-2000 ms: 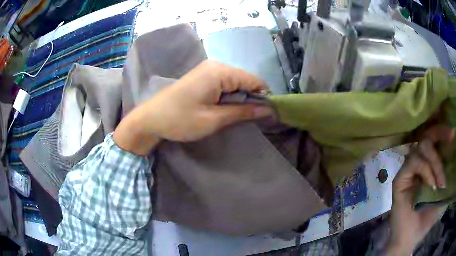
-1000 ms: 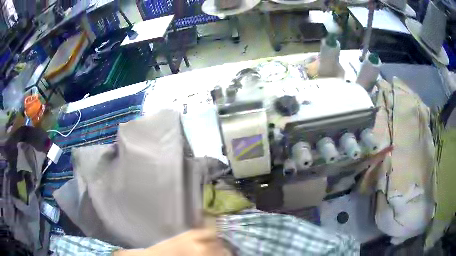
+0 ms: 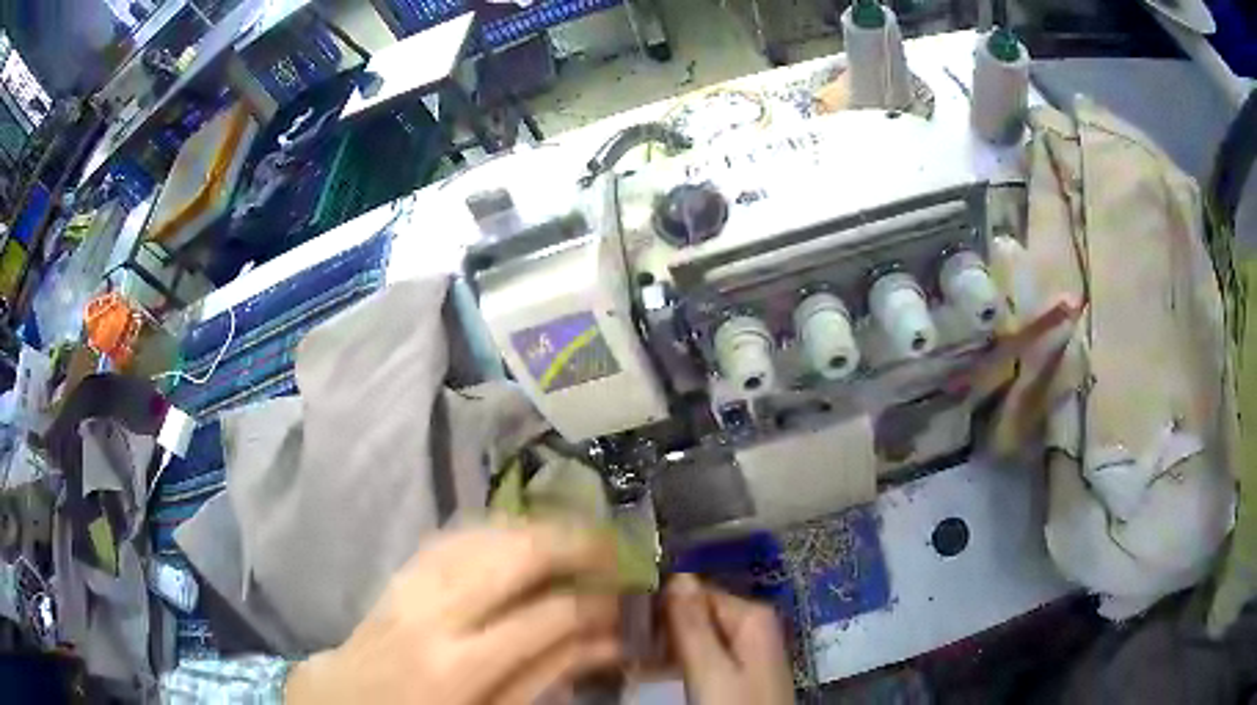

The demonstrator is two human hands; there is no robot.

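Grey-brown garment panels (image 3: 372, 400) drape over the table left of the overlock machine (image 3: 593, 331). An olive-green fabric piece (image 3: 565, 503) shows among the grey cloth just below the machine head. My left hand (image 3: 469, 620) is blurred at the bottom centre, with its fingers closed on the grey and green cloth. My right hand (image 3: 731, 640) is beside it, cut off by the lower edge, thumb and fingers pinched at the cloth edge. The presser foot area is mostly hidden by the head and cloth.
A blue tray (image 3: 841, 565) with thread trimmings lies below the machine. Beige pieces (image 3: 1137, 372) hang at the right. Thread cones (image 3: 999, 90) stand behind. Blue striped cloth (image 3: 276, 338) with a white plug (image 3: 177, 430) lies at the left. An orange item (image 3: 113, 328) sits at far left.
The view has tilted up from the needle area and shifted. The green piece, earlier stretched to the right, is now bunched near the head. My right hand has come in beside my left.
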